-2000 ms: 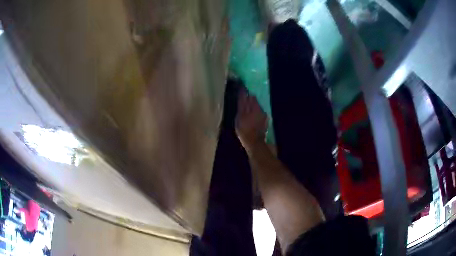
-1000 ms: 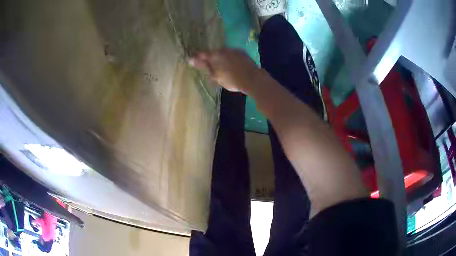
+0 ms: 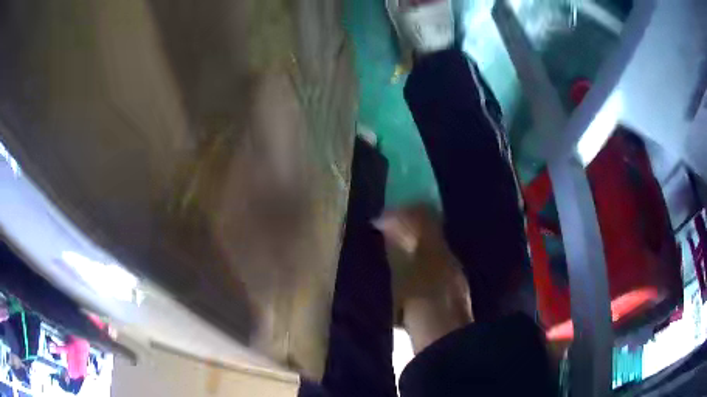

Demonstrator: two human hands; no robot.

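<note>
A large tan carton (image 3: 248, 178) fills the left half of the view, its surface blurred and streaked. My right hand (image 3: 415, 236) is blurred between my dark-trousered legs, to the right of the carton's edge and apart from it. Its fingers are too blurred to tell whether they are open or closed, and I see nothing clearly in them. My left hand is out of the picture.
A red plastic stool (image 3: 612, 240) stands at the right behind a grey metal frame leg (image 3: 577, 233). The green floor (image 3: 387, 108) shows between my feet. Another tan box (image 3: 194, 372) is at the bottom left. A person in pink (image 3: 75, 357) is far off at the lower left.
My right hand was at the carton's edge a second ago; it has moved right and down in the picture, away from the carton.
</note>
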